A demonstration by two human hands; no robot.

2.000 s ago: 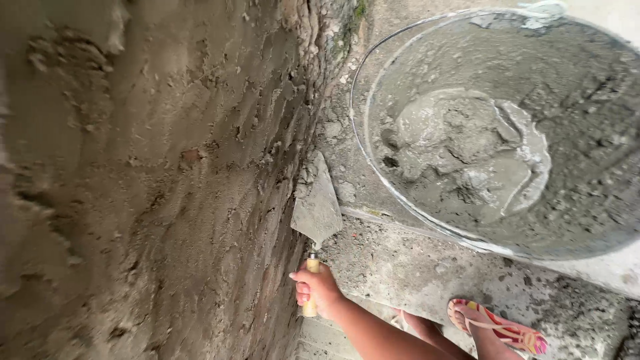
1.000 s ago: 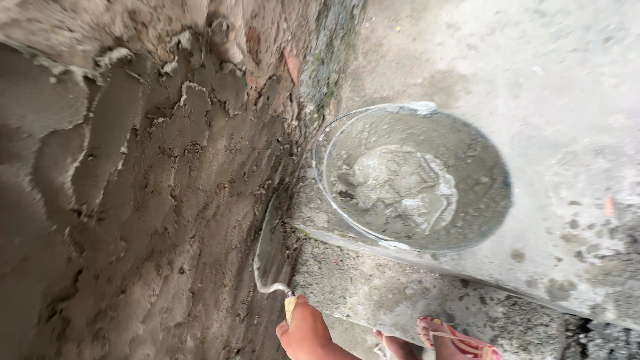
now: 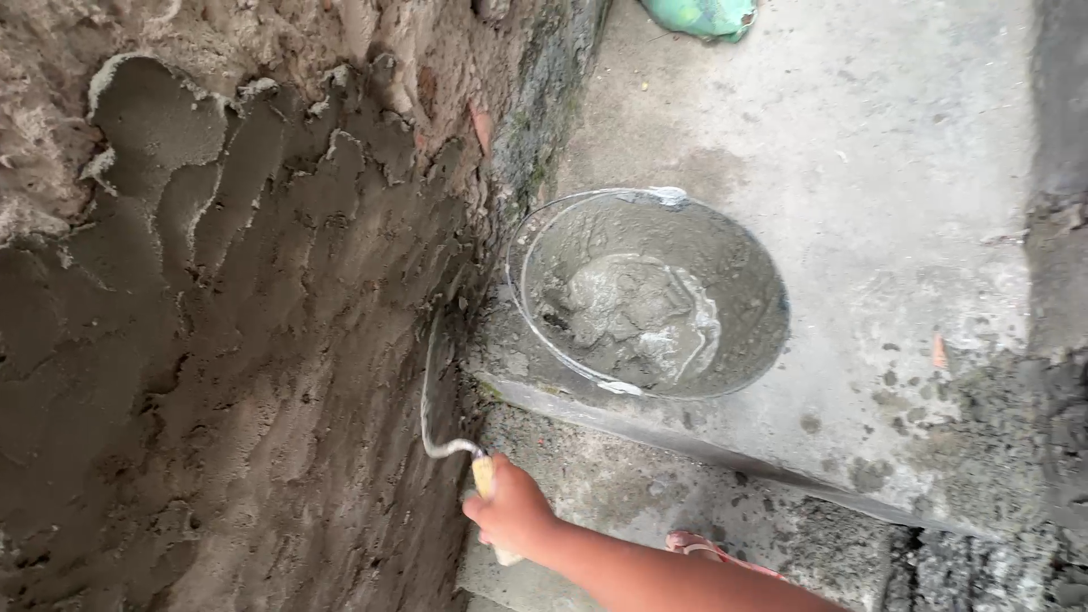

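My right hand [image 3: 510,510] grips the wooden handle of a trowel [image 3: 431,387], its arm coming in from the bottom right. The trowel's blade is seen nearly edge-on, against the wet mortar [image 3: 280,340] on the wall at the left, close to the wall's foot. Right of the blade stands a bucket [image 3: 748,280] with a wire handle and mortar-smeared sides. Wet grey mortar [image 3: 633,306] lies in the bottom of it. My left hand is out of view.
Rough, uncoated wall [image 3: 42,144] shows at the upper left. The bucket stands on a concrete step [image 3: 875,195], whose edge runs below it. A green bag [image 3: 714,13] lies at the top. A foot in a sandal [image 3: 701,544] is on the lower level, near rubble at the bottom right.
The trowel blade, seen flat at the wall's foot two seconds ago, has turned edge-on against the wall. The view has shifted and takes in more wall and step.
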